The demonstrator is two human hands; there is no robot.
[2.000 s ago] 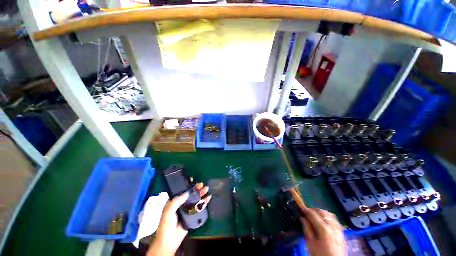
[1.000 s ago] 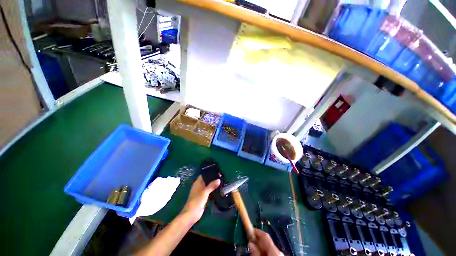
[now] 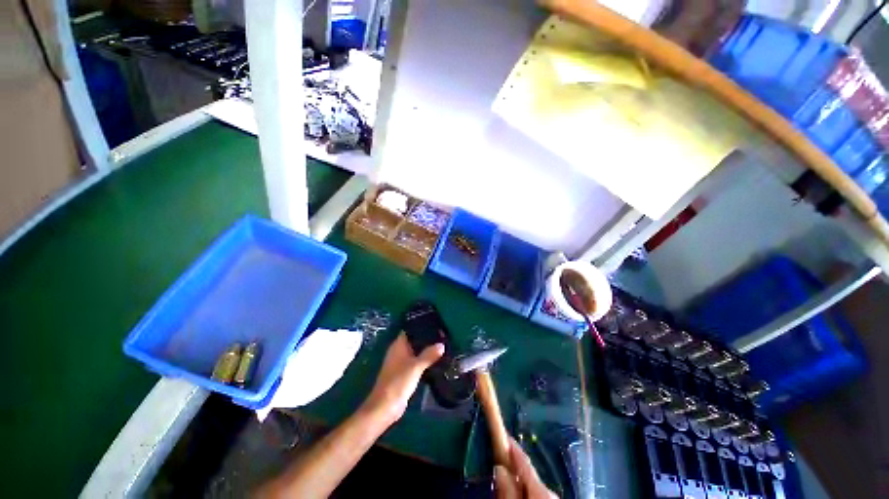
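Note:
My left hand [image 3: 398,375] holds a long black lock housing [image 3: 425,329] down at the bench, over the edge of the grey steel plate. My right hand [image 3: 521,475] grips the wooden handle of a hammer [image 3: 492,409]. The hammer's metal head [image 3: 480,360] is over the lower end of the housing and hides part of it. Whether the head touches the housing I cannot tell. The long-nose pliers [image 3: 475,439] lie on the green mat beside the hammer.
A blue tray [image 3: 239,292] with brass cylinders and a white cloth [image 3: 317,368] are at left. A divided cardboard box [image 3: 400,229], blue bins [image 3: 510,268] and a grease tub [image 3: 579,292] with a red-handled brush stand behind. Rows of black housings [image 3: 673,390] are at right. A white post [image 3: 278,127] rises behind the tray.
The right hand has taken up the hammer and brought it over the housing, which is now lowered to the bench. The view has turned and tilted to the left.

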